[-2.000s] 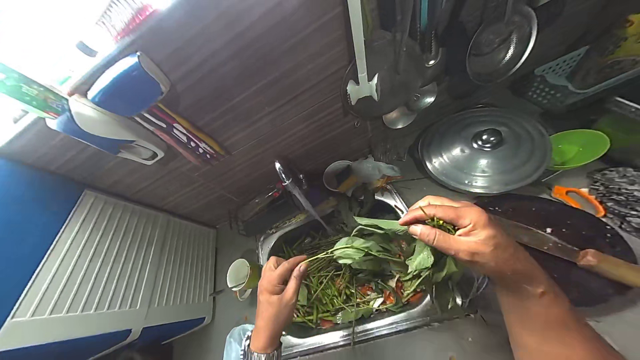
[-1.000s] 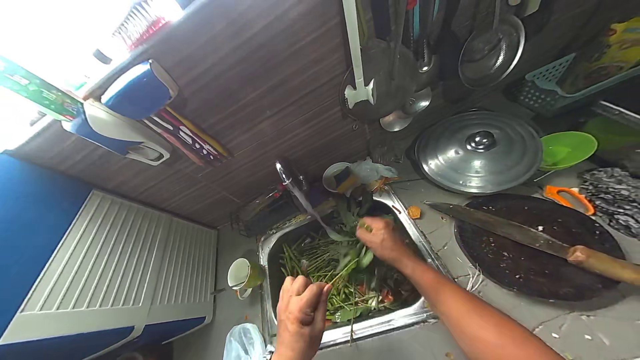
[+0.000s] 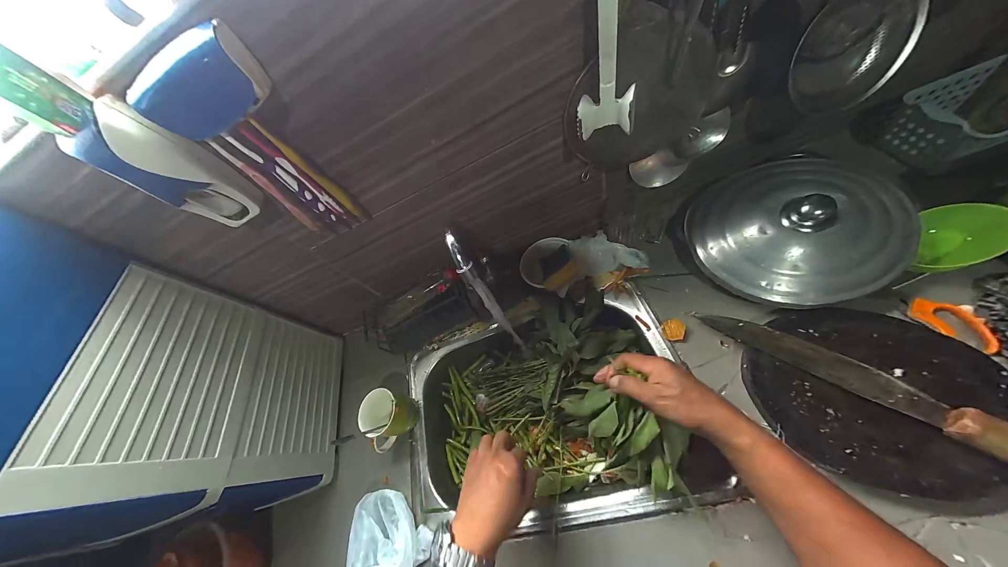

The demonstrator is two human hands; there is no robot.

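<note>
A stainless steel sink [image 3: 421,394] is heaped with leafy greens and thin green stems [image 3: 512,390]. Water runs into it from a chrome faucet [image 3: 457,250]. My right hand [image 3: 654,390] is closed around a bunch of green leaves [image 3: 606,421] over the sink's right side. Low at the sink's near left part, my left hand [image 3: 498,480], a metal watch at its wrist, touches the stems; its fingertips are hidden, so I cannot tell whether it grips any.
A large knife [image 3: 835,358] lies across a round dark chopping board [image 3: 827,441] at the right. Behind it are a metal lid [image 3: 748,236], orange-handled scissors [image 3: 957,315] and a green bowl [image 3: 965,236]. Left of the sink stand a mug [image 3: 387,413] and a plastic bag [image 3: 383,528].
Two seconds ago both hands held greens raised above the sink. The right hand went to the back of the sink, then came nearer and right with leaves in it. The left hand is lower.
</note>
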